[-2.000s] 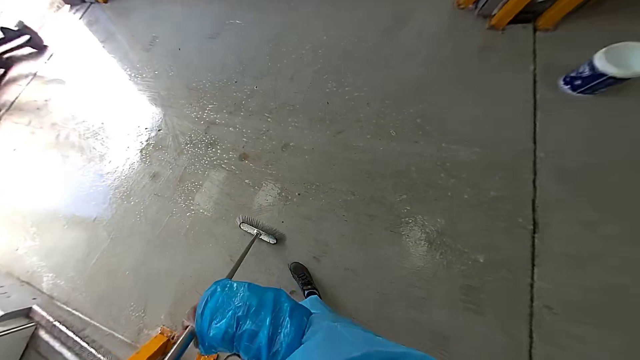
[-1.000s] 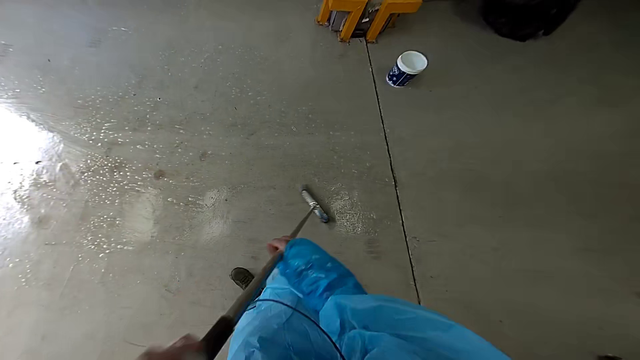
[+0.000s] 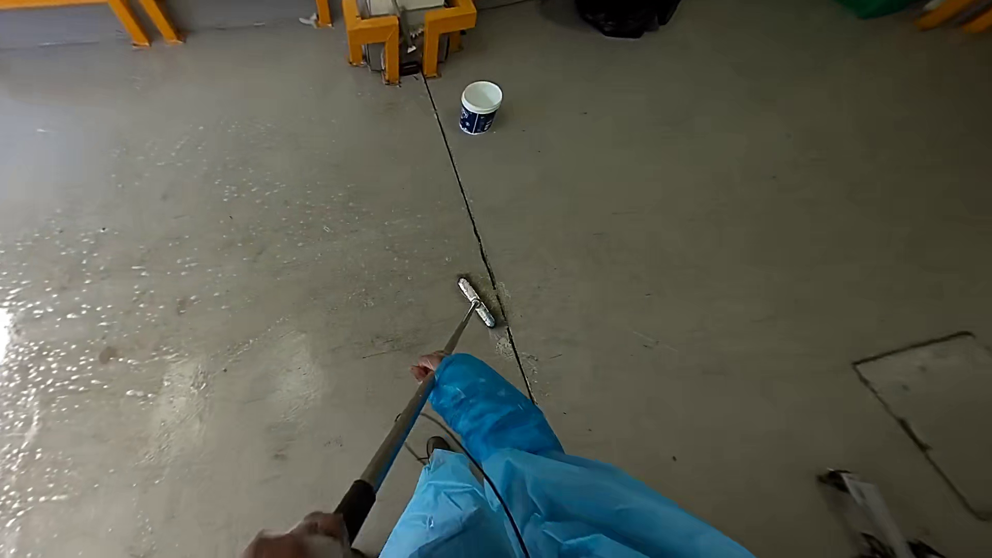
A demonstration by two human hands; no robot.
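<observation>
A long-handled floor brush (image 3: 476, 302) rests its head on the wet concrete floor, beside a dark joint line. My right hand (image 3: 428, 366), at the end of a blue plastic sleeve, is closed around the middle of the brush's pole (image 3: 399, 430). Lower left, my left hand (image 3: 298, 539) grips the pole near its dark upper grip (image 3: 356, 504); the frame's bottom edge cuts this hand off. Foamy droplets (image 3: 77, 310) spot the floor left of the brush. A white and blue plastic bucket (image 3: 478, 108) stands upright beyond the brush head, just right of the joint line.
Yellow metal guards (image 3: 391, 39) stand around equipment at the top. Near them lies a black plastic bag (image 3: 626, 15). A dark cable (image 3: 496, 492) hangs across my blue gown. At the lower right is a metal object with dark ends (image 3: 876, 511), near a rectangular floor outline (image 3: 883, 395).
The brush head has moved right across the floor to the joint line, with both hands on the pole. The view has shifted right.
</observation>
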